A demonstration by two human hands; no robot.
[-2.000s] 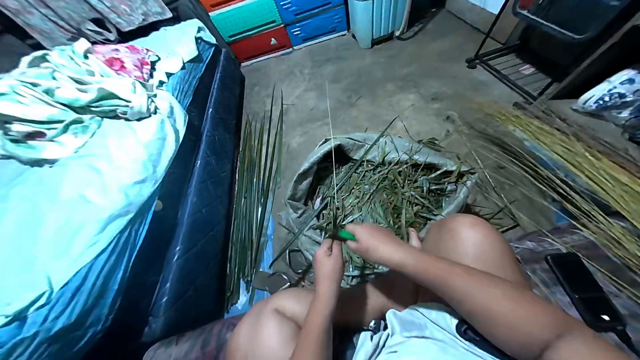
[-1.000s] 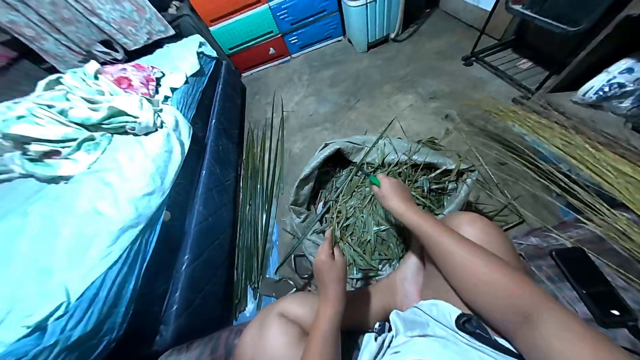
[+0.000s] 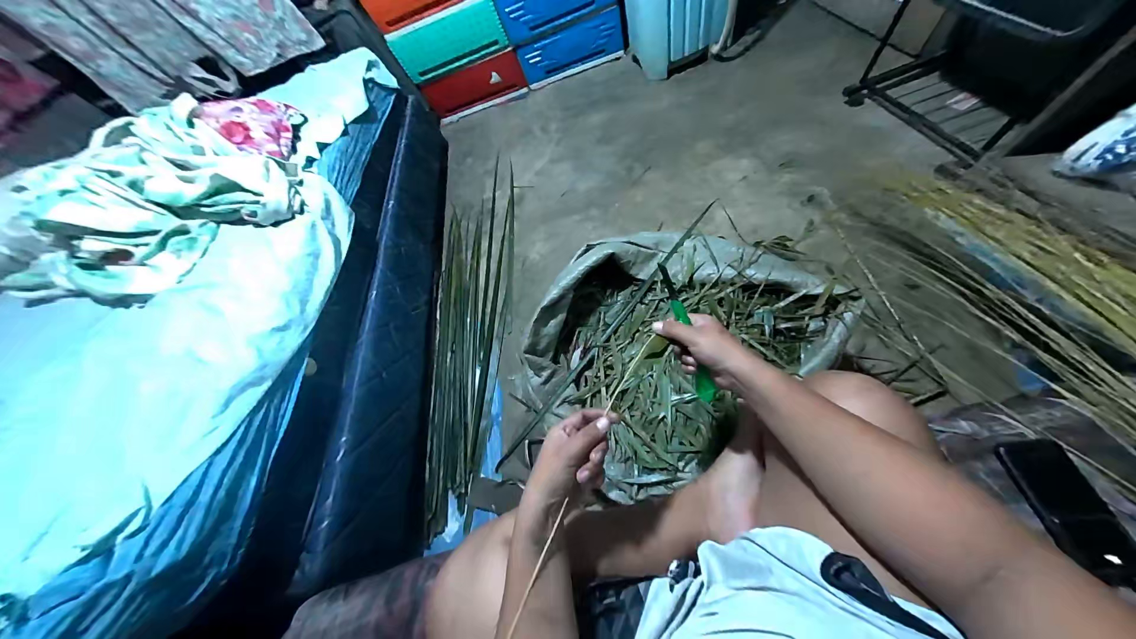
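Observation:
My left hand (image 3: 572, 453) pinches a thin, pale leaf midrib (image 3: 540, 568), which trails down over my left forearm and runs up toward the other hand. My right hand (image 3: 706, 351) grips the green handle of a knife (image 3: 680, 312), its dark narrow blade pointing up and away. The midrib's upper end reaches my right thumb; whether the thumb presses it is unclear. Below both hands, an open woven sack (image 3: 657, 244) holds a heap of green leaf shreds (image 3: 648, 426). Long green leaf strips (image 3: 470, 355) lie left of the sack.
A bed with a dark blue mattress (image 3: 377, 311) stands at the left. Long yellowish stalks (image 3: 1047, 257) spread over the right side, near a black phone (image 3: 1061, 497). Coloured plastic drawers (image 3: 475, 84) and a black metal rack (image 3: 950, 106) stand farther back. My bent legs flank the sack's near edge.
Two seconds ago my hands were close together at the sack's near part. They are now apart, my right hand farther up and right with the knife. The midrib now trails over my left forearm.

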